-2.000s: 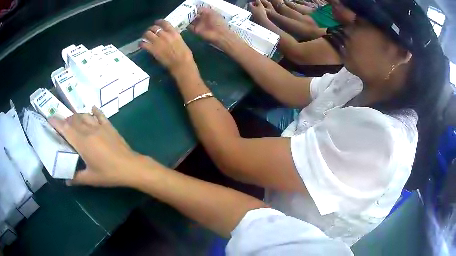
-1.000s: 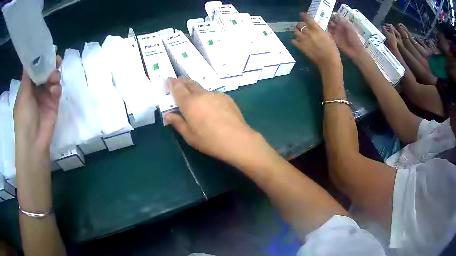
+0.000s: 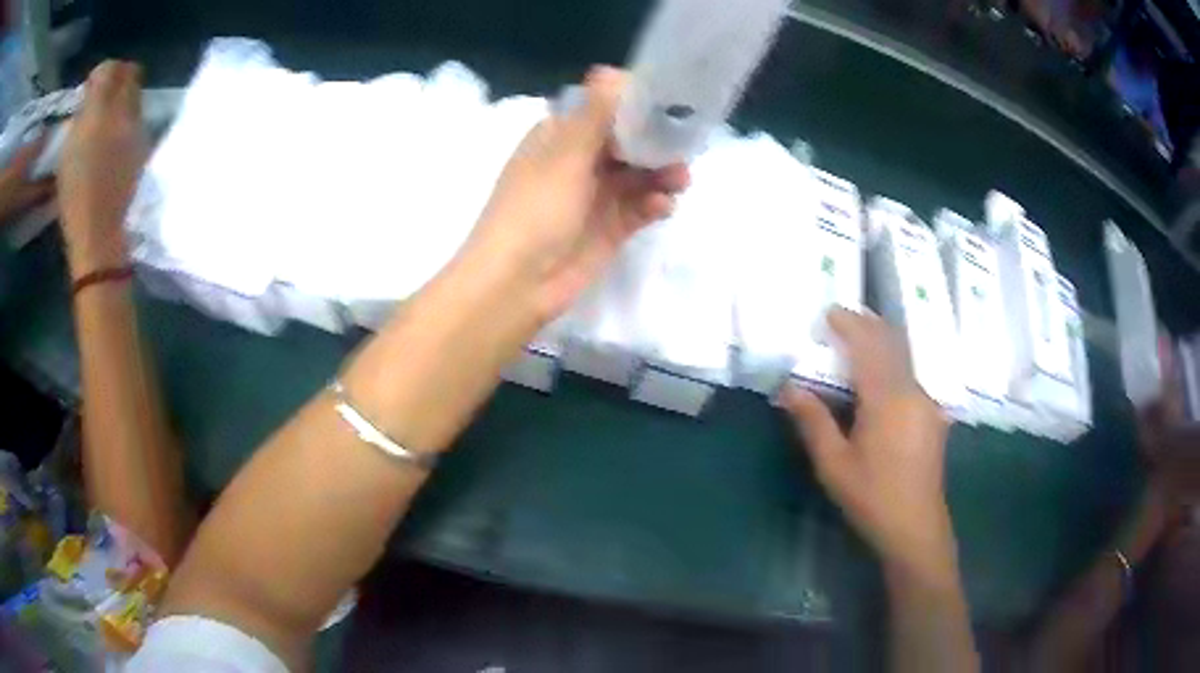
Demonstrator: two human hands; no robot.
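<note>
My left hand (image 3: 559,204) is raised over the row and holds a white translucent sleeve (image 3: 698,79) with a small dark spot near its lower end. The sleeve's top is cut off by the frame, and its contents cannot be made out. My right hand (image 3: 888,434) has thumb and fingers around the near end of a white retail carton (image 3: 832,230) with blue lettering and a green patch. Puffy white sleeves (image 3: 355,184) lie on cartons to the left, with square box ends showing below them. The bright white hides their detail.
Several unsleeved cartons (image 3: 974,316) stand right of my right hand. A neighbour's hand (image 3: 99,158) is at the far left, above a floral sleeve. Another person's blurred hand (image 3: 1165,434) is at the right edge, near an upright white piece (image 3: 1129,316).
The view has turned left, showing more sleeved units and the floral-shirted neighbour. My left hand still holds a sleeve, now above the row's middle. My right hand remains at a carton's near end.
</note>
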